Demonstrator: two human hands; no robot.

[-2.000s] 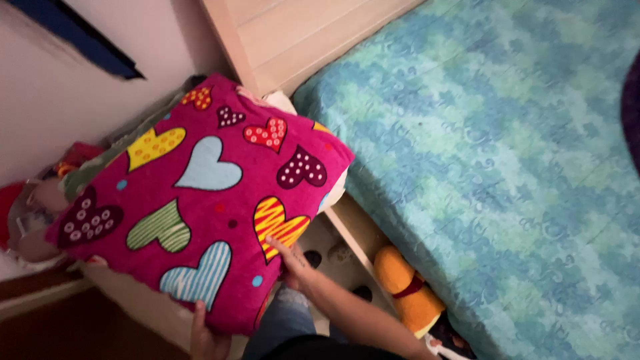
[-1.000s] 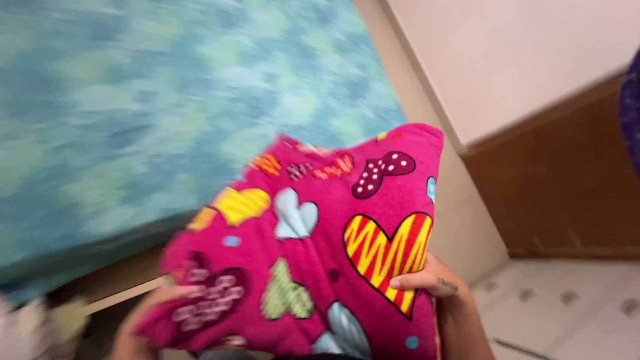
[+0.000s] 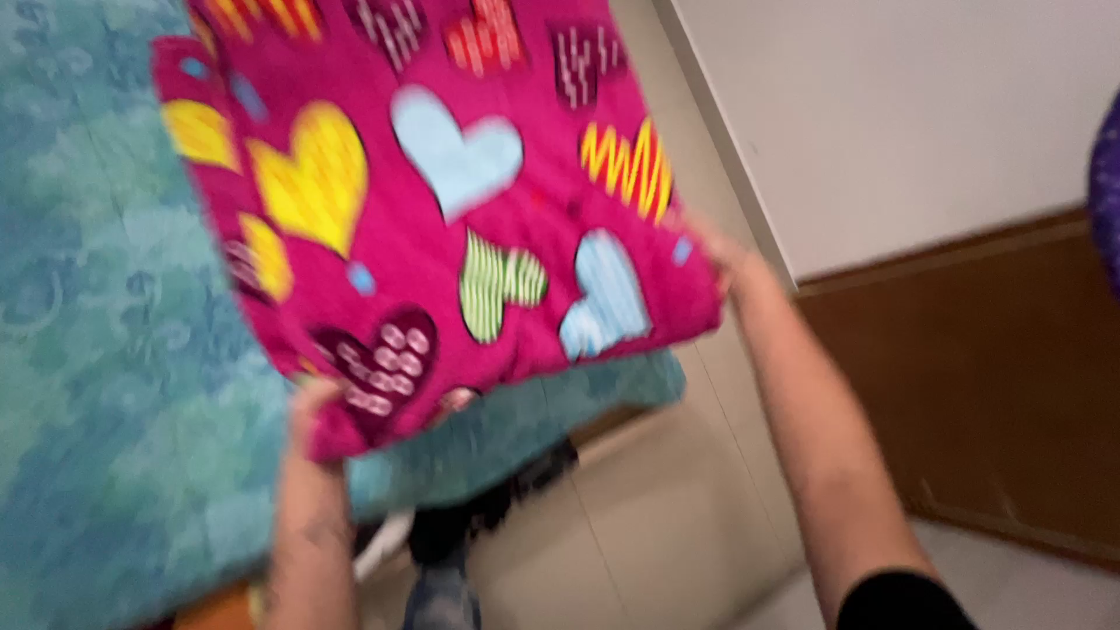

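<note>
A folded magenta blanket [image 3: 534,289] with yellow, blue, green and dark hearts spans the upper middle of the head view, over the corner of a bed. My left hand [image 3: 317,402] grips its near left corner. At the near right corner, my right hand [image 3: 713,249] is closed on the blanket's edge, its fingers partly hidden and blurred. Beneath and to the left lies a mattress in a blue-green patterned sheet [image 3: 96,367]. Whether the blanket rests on the mattress or is held above it, I cannot tell.
Tiled floor [image 3: 647,490] runs along the right of the bed. A white wall [image 3: 901,114] and a brown wooden panel [image 3: 971,376] stand at the right. My jeans leg [image 3: 442,595] shows at the bottom, near dark items by the bed's edge. A purple thing [image 3: 1107,192] is at the far right.
The view has swung strongly from the bedside corner with clothes to this bed corner. The blanket, held in both hands, was left of the bed two seconds ago and is now over the bed's corner, spread flatter.
</note>
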